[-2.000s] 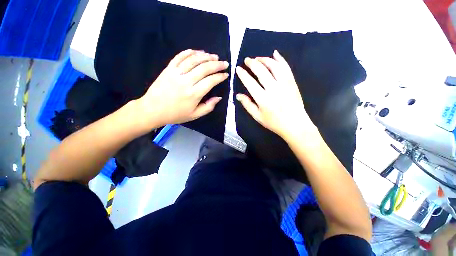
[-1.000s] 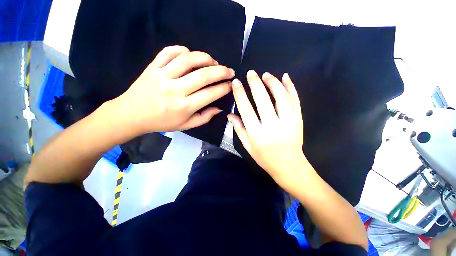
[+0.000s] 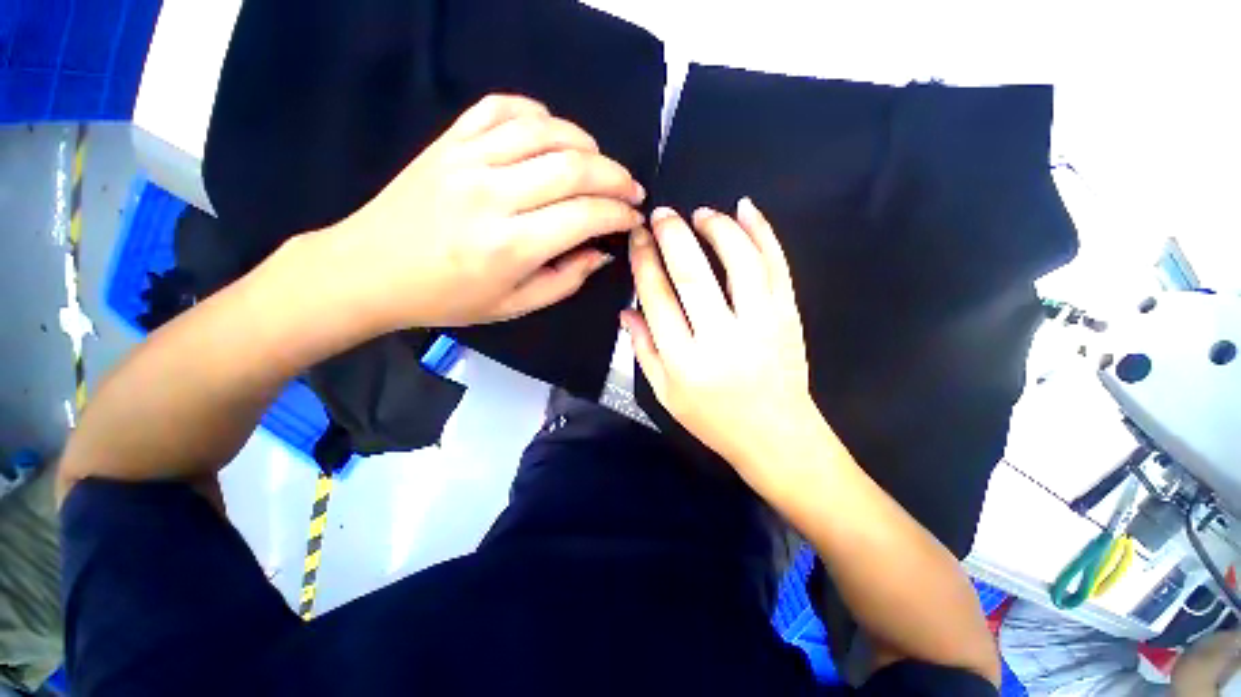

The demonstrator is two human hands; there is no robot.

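Two matte black fabric panels lie side by side on the white table. My left hand [image 3: 524, 218] rests on the left panel [image 3: 354, 123], with its fingertips at that panel's inner edge. My right hand [image 3: 721, 327] lies on the right panel [image 3: 898, 232], its fingers slightly spread near the inner edge. The two edges meet under my fingertips, and narrow white gaps show above and below. Whether my fingertips pinch the cloth cannot be told.
The sewing machine head [image 3: 1191, 361] stands at the right. Scissors with green and yellow handles [image 3: 1089, 569] lie below it. A blue crate [image 3: 143, 252] with black pieces [image 3: 388, 395] is at lower left. Part of another person's hand [image 3: 1209, 667] shows at the bottom right.
The inner panel edges have come together at my fingertips since two seconds ago, when a gap ran between them. Both hands have closed in on each other. The camera view has shifted slightly.
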